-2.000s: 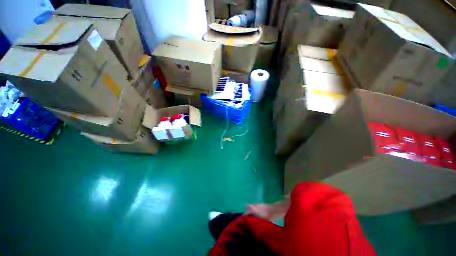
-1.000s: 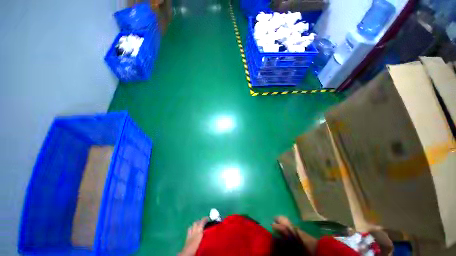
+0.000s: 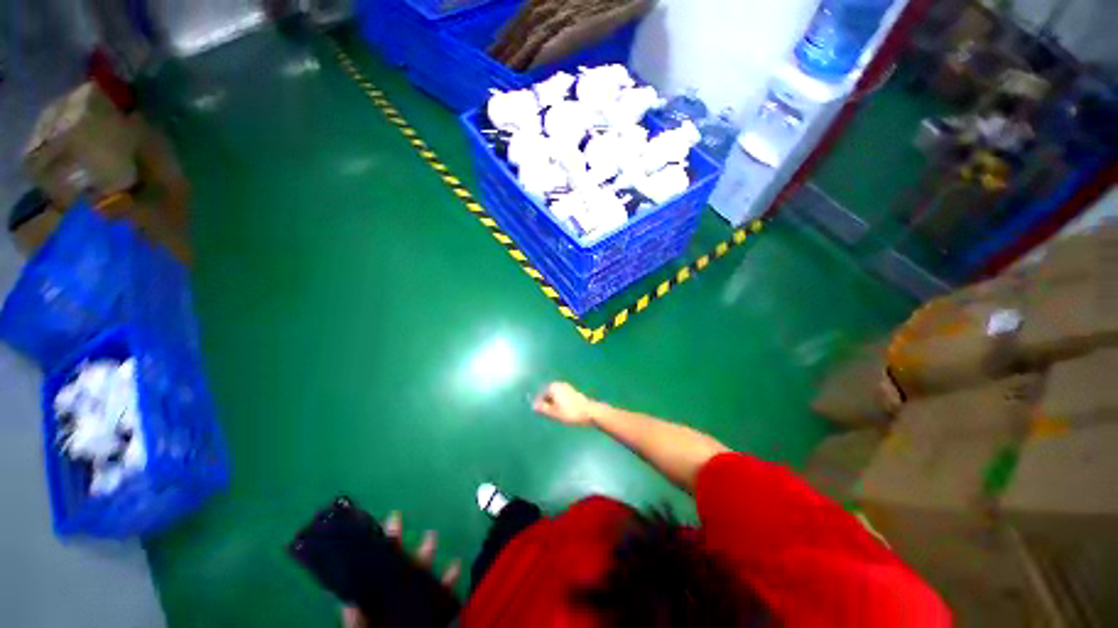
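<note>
My left hand is at the bottom edge, partly cut off and blurred. It holds a black smartphone, with its fingers spread along the right side. My right hand is stretched forward over the green floor, its fingers curled in. No held object can be made out in it, though its fingertips are blurred. A blue crate stands ahead, heaped with white units with black parts.
Yellow-black tape edges the crate area. Another blue crate with white-and-black units stands left. Brown cartons are stacked right. A water dispenser stands behind the crate. My shoe shows on the green floor.
The view has moved forward to the heaped crate; the large crate at left has left the picture. The phone now shows in my left hand. My right arm has extended forward.
</note>
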